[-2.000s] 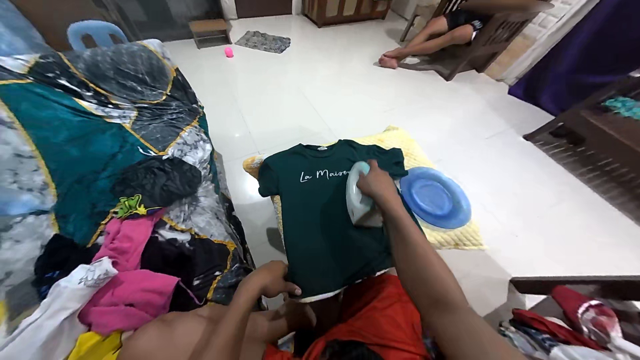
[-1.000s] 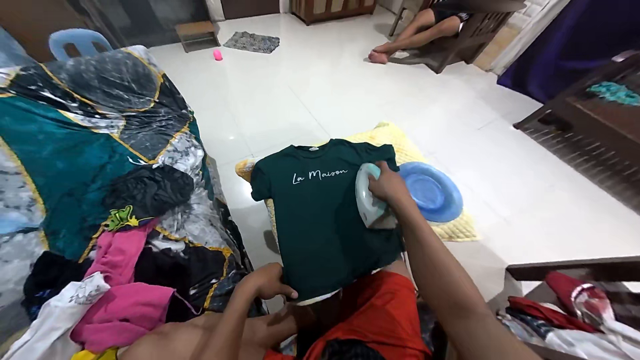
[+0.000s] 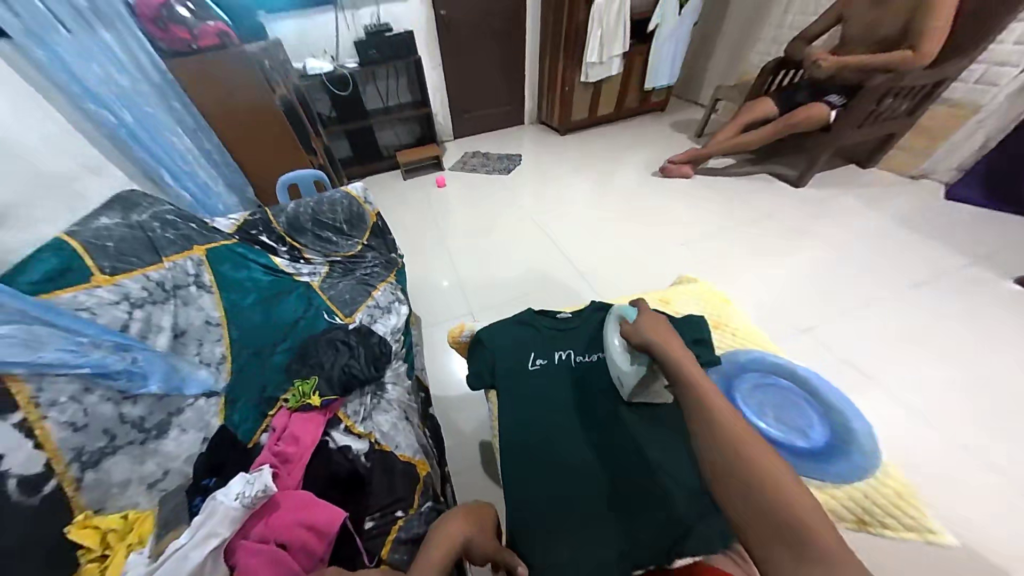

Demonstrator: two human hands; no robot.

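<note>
A dark green T-shirt (image 3: 592, 464) with white script lettering lies spread out, front up, over a yellow quilted cloth (image 3: 872, 504). My right hand (image 3: 650, 330) is closed around the handle of a pale green and white clothes iron (image 3: 624, 360), which rests on the upper right chest of the shirt, over the end of the lettering. At the shirt's lower left edge is my left hand (image 3: 478, 538), fingers bent downward; whether it pinches the hem cannot be told. A round blue plastic basin or lid (image 3: 848, 424) lies on the yellow cloth, right of the shirt.
To the left, a bed or sofa under a patterned cover (image 3: 272, 320) bears heaped clothes, among them a pink garment (image 3: 288, 536) and a yellow one (image 3: 108, 540). A person (image 3: 744, 132) sits in a wooden chair at the back right. A small wooden stool (image 3: 420, 160) stands near a grey mat (image 3: 486, 163).
The view has tilted up and turned left. Against the shirt, the iron in my right hand has shifted slightly since the frames before; it stays near the upper right chest.
</note>
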